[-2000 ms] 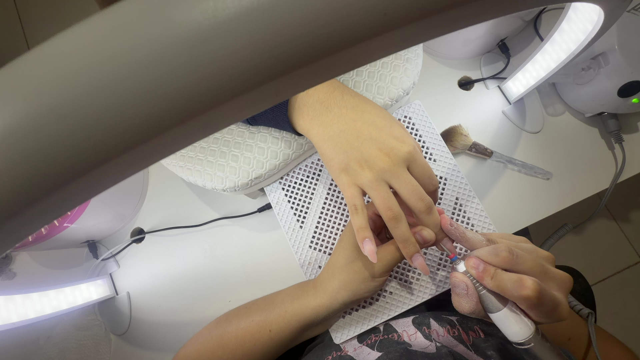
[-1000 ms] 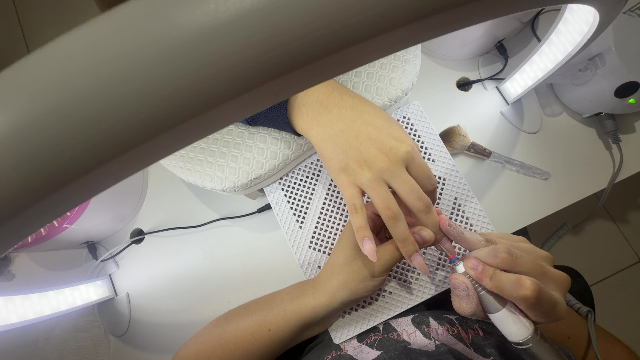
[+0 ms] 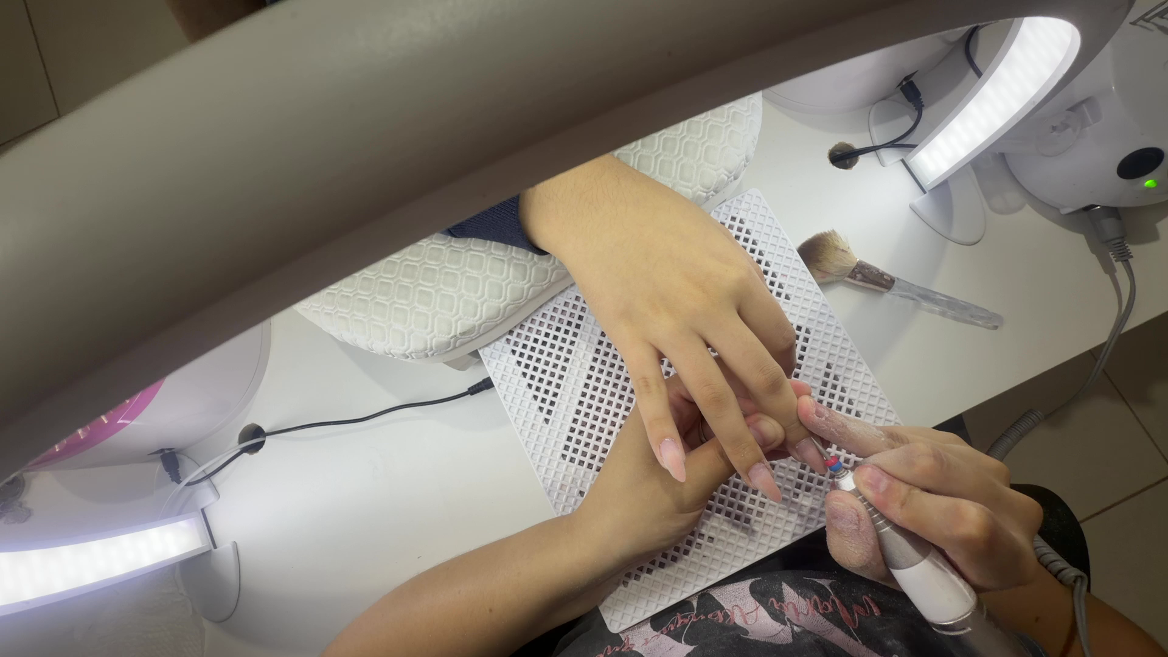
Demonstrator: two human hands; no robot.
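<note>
Another person's hand, palm down with long pale nails, reaches over a white perforated dust-collector grille. My left hand is beneath it, thumb and fingers closed on one of its fingers; part of my grip is hidden under that hand. In my right hand is a white and silver electric nail drill, held like a pen. Its bit, with a red and blue band, is beside the nail of the held finger. My right fingertips are dusty, and the index finger rests near that finger.
A white quilted armrest supports the other person's forearm. Right of the grille lies a dusty brush. A lit lamp arch crosses above the white table. A black cable runs to the grille; a white machine stands far right.
</note>
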